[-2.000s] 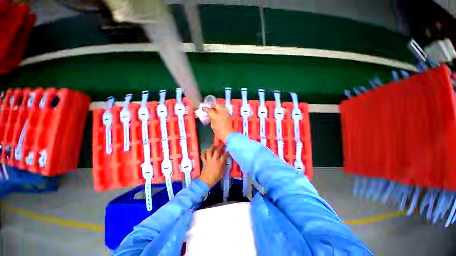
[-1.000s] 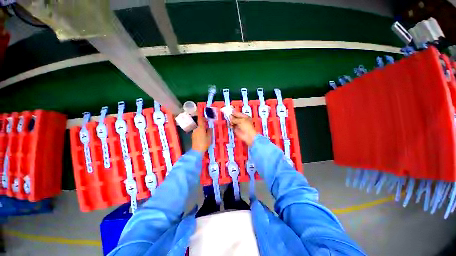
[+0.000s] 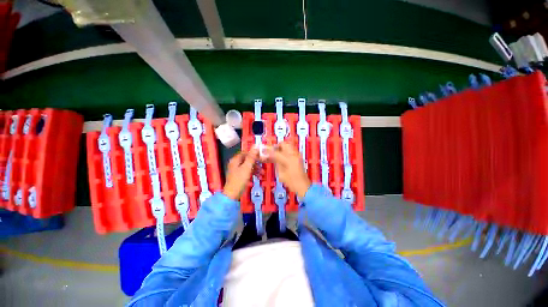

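Observation:
A red tray [image 3: 356, 207] in front of me holds two rows of pale-blue-strapped smartwatches. The top-left smartwatch [image 3: 258, 128] shows a dark screen; the other watch faces in it look pale. My left hand [image 3: 241, 170] and my right hand [image 3: 286, 166] meet over the tray's left part, just below the dark screen. A small white piece [image 3: 264, 153] is between their fingertips, held by my right hand. Whether my left fingers also grip something is unclear. My hands hide part of the straps below.
A second red tray [image 3: 109, 223] with watches lies left, another red tray stack [image 3: 59, 165] beyond it. A round cup [image 3: 234, 118] and white block [image 3: 227, 135] sit by the pale post [image 3: 174, 66]. A tall red tray stack [image 3: 471, 150] stands right. A blue bin [image 3: 135, 264] is below.
A second ago the white piece was over the second watch of the top row; my right hand has brought it left and down. My left hand has moved slightly right, off the tray's left edge.

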